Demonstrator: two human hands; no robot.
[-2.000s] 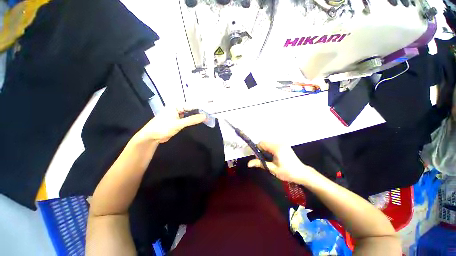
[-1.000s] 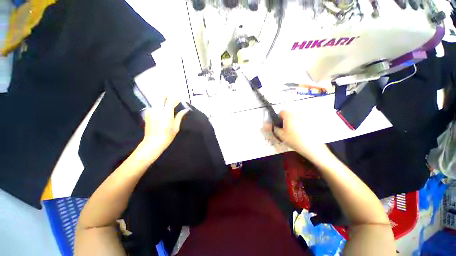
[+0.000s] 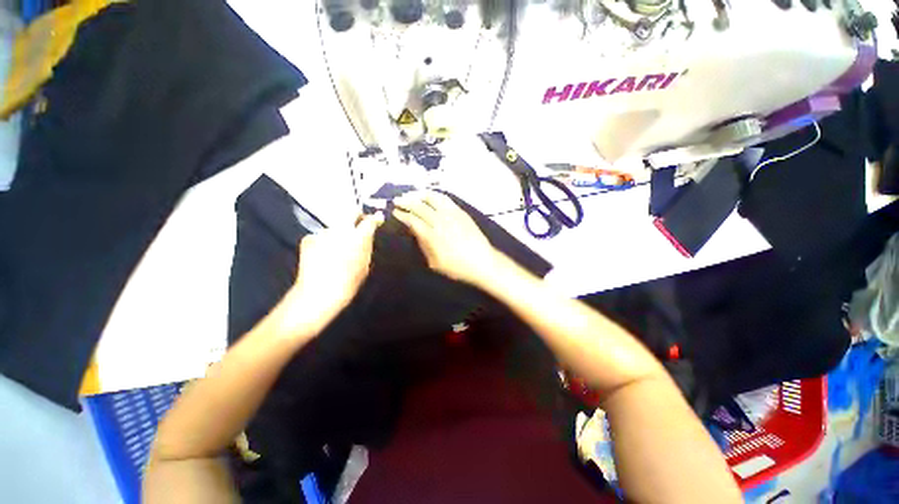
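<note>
A black garment panel (image 3: 394, 285) lies over the table's front edge and runs down to the lap. My left hand (image 3: 337, 258) is on its upper left part, with the fingertips pinching the cloth edge. My right hand (image 3: 441, 231) is beside it, fingertips on the same edge, just below the presser foot area (image 3: 419, 157). A small dark piece (image 3: 394, 190) lies at the edge by the fingertips, with a pale bit beside it. The needle is too blurred to tell. Black-handled scissors (image 3: 537, 192) lie on the table right of my right hand.
The white sewing machine (image 3: 631, 118) stands at the back. An orange and blue tool (image 3: 591, 176) lies behind the scissors. A black pouch with red edge (image 3: 695, 212) hangs at right. Black panels (image 3: 108, 187) cover the left. Blue basket (image 3: 128, 438) and red basket (image 3: 803, 433) are below.
My right hand has put the scissors down on the table and moved left onto the cloth. My left hand has moved slightly right, and the panel now reaches up near the presser foot.
</note>
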